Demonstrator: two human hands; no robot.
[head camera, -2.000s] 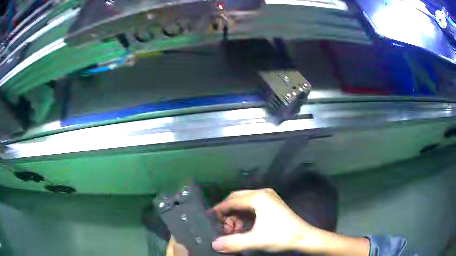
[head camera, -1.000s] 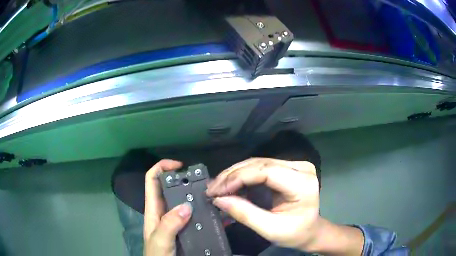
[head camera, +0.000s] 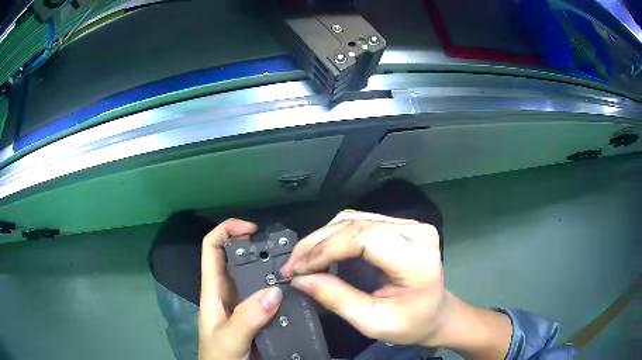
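My left hand (head camera: 232, 309) holds a dark grey fixture plate (head camera: 296, 309) above my lap, its thumb pressed on the face. The plate has several small bright screws and a dark hole near its notched top end. My right hand (head camera: 373, 274) is over the plate's right side, thumb and forefinger pinched together at a screw near the upper middle. Something tiny and dark may be between those fingertips; it is too small to tell. A stack of similar fixtures (head camera: 334, 42) sits on the machine edge, screwed ends facing out.
The silver front ledge (head camera: 232, 116) curves across the view above pale green doors (head camera: 176, 176). Blue strips and a red strip (head camera: 486, 55) lie on the dark bed. Thin cables are at the upper left. My knees are below the doors.
The left hand has come into view around the plate, which now lies flatter to the view. The right fingertips have moved from the plate's edge onto its face. The view has tilted down.
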